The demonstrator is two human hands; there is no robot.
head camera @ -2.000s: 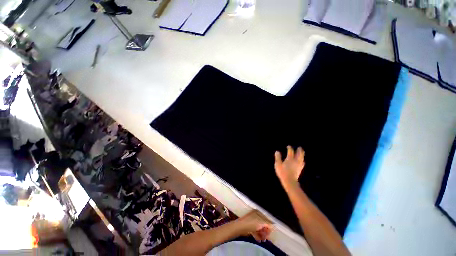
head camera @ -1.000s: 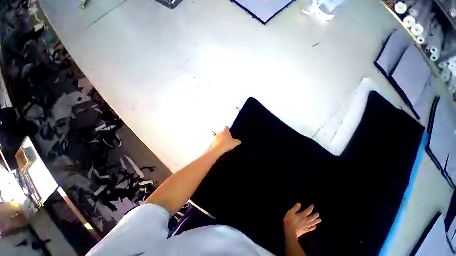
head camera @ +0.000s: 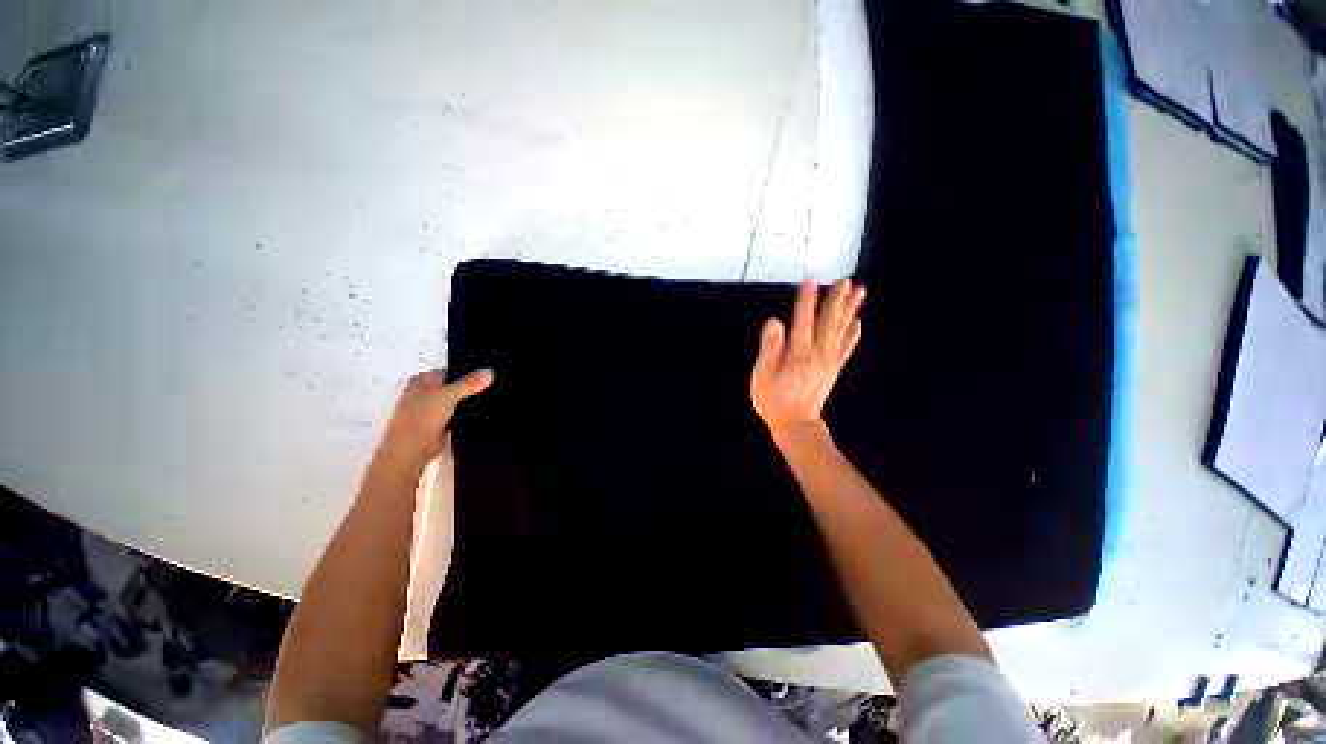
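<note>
An L-shaped black fabric stack [head camera: 640, 480] lies on the off-white table. My left hand [head camera: 436, 414] grips its left edge, thumb on top, the other fingers at the side and partly hidden. My right hand [head camera: 804, 364] lies on top near the stack's inner corner, fingers somewhat spread, holding nothing. A light blue strip [head camera: 1120, 320] shows along the stack's right edge. White base paper [head camera: 431, 552] shows at the lower left edge and beside the upper arm of the L.
A grey metal base plate [head camera: 55, 95] is at the top left of the table [head camera: 262, 291]. Paper-topped fabric blocks [head camera: 1280, 393] lie at the right. Small blue clamps [head camera: 1210, 689] sit at the lower right edge. Scraps [head camera: 131, 625] cover the floor at lower left.
The view has turned, so the stack appears squarer and closer. My right hand has moved from the stack's lower part to its inner corner. My left hand stays at the left edge, farther from the corner.
</note>
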